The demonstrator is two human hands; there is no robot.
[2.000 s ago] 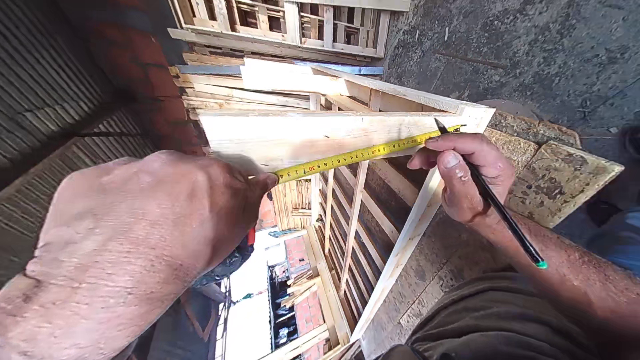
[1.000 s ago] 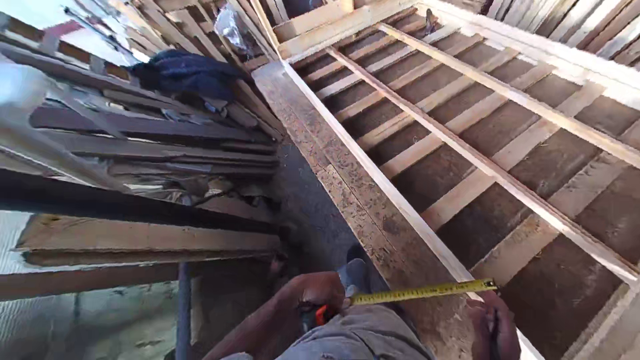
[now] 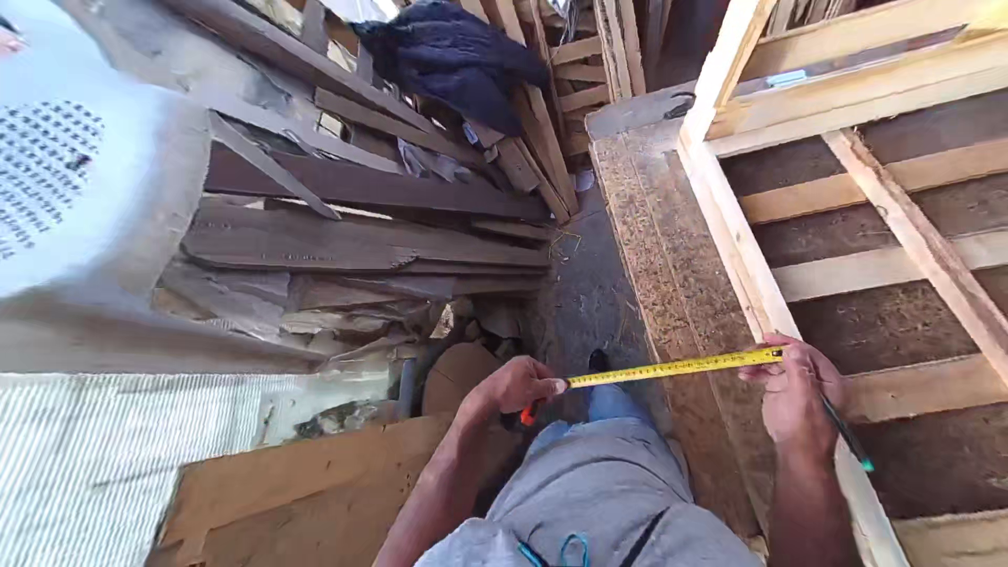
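Note:
My left hand is closed around the case of a tape measure, of which a small orange-red part shows below the fingers. The yellow tape blade runs out from it, nearly level, to my right hand. The fingers of my right hand pinch the blade's end over the edge rail of a wooden frame. A dark pencil or marker with a green end sticks out below my right hand. Between the hands the blade crosses above a worn particle board.
Slats cross the wooden frame on the right. Stacked boards fill the left side, with a dark blue jacket on top. A brown sheet and corrugated panel lie lower left. A narrow strip of floor runs between.
Two seconds ago the tape lay along a board, with the pencil or marker at its end. Now the blade is held out before my body. The view has swung widely.

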